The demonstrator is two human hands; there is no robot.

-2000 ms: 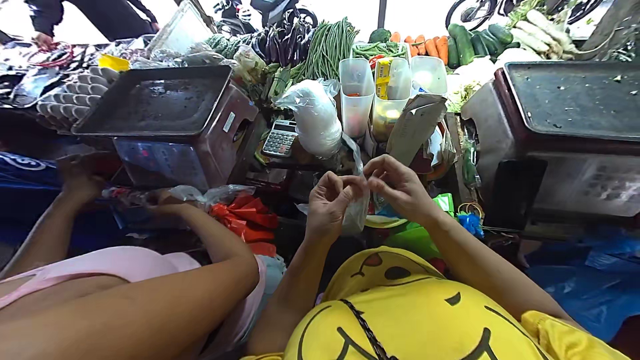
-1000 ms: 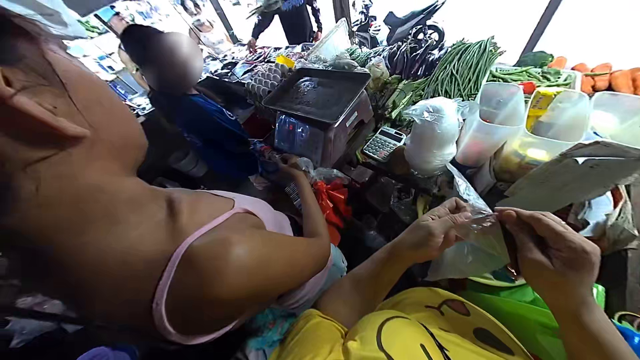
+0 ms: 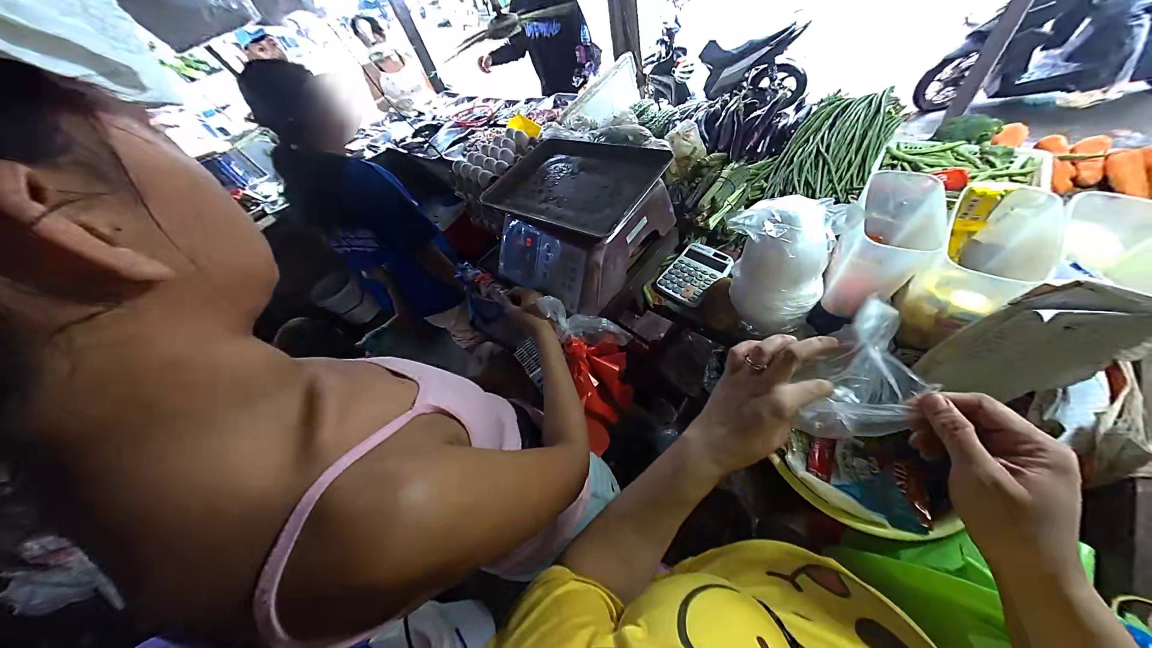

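A clear plastic bag (image 3: 864, 387) is stretched between my two hands, above a yellow-rimmed basin (image 3: 832, 515) holding packets. My left hand (image 3: 765, 396), with a ring on one finger, touches the bag's left side with its fingers spread; its exact grip cannot be told. My right hand (image 3: 999, 459) pinches the bag's right edge between thumb and fingers. Just beyond my left hand stands a bundle of white plastic bags (image 3: 781, 265), with a calculator (image 3: 695, 273) to its left. A piece of cardboard (image 3: 1035, 337) leans beyond my right hand.
A person in a pink top (image 3: 450, 405) stands close on my left, beside a weighing scale (image 3: 580, 193). Clear plastic containers (image 3: 904, 216) stand ahead. Behind them lie string beans (image 3: 832, 144), eggplants (image 3: 747, 117) and carrots (image 3: 1089, 162). Egg trays (image 3: 490, 162) sit beyond the scale.
The view has swung far to the left. A second ago my hands were close together on the plastic bag; now they are farther apart with the bag spread between them.
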